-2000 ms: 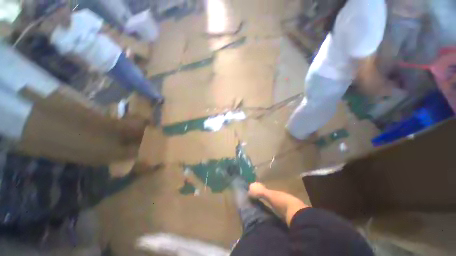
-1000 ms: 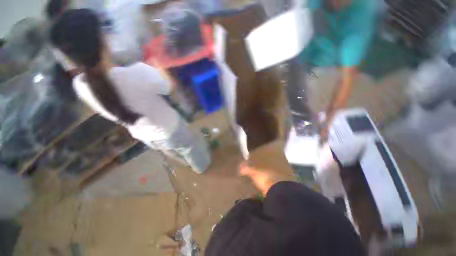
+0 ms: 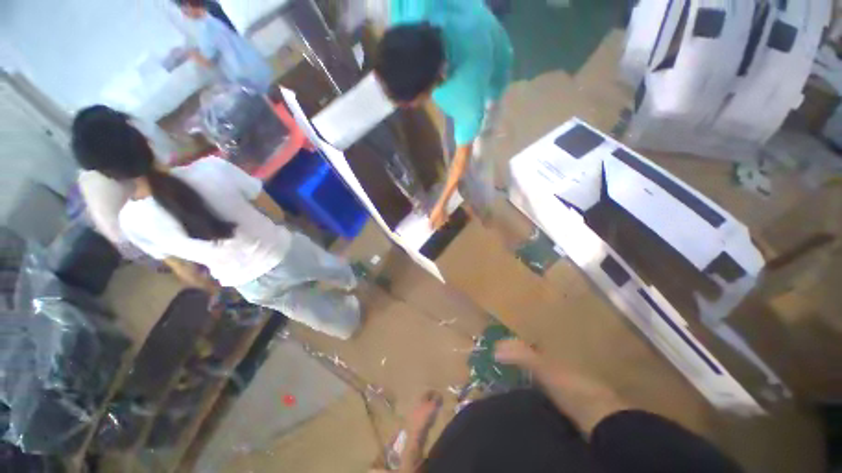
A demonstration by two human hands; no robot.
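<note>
My right hand [image 3: 515, 353] is low in the middle, in front of my dark clothing, blurred and small; its fingers cannot be made out. A blurred skin-toned shape, which looks like my left hand [image 3: 421, 421], is at the bottom edge; its grip cannot be told. A small whitish thing [image 3: 397, 449] lies beside it; whether it is held cannot be told. Nearest on the right, a long white printed carton [image 3: 637, 294] with black panels lies open on the floor, its brown inside showing. My hands do not touch it.
A person in a green top [image 3: 475, 65] bends over another open carton [image 3: 355, 189]. A person in white [image 3: 231, 226] stands left, near plastic-wrapped goods [image 3: 46, 342]. A blue crate [image 3: 334, 196] is behind. More printed cartons [image 3: 729, 83] stand upper right. Cardboard sheets [image 3: 314, 425] and scraps cover the floor.
The view has turned right, bringing the person in green and the open printed cartons in. The person in green now reaches into the carton in front of them. My right hand stays low in view.
</note>
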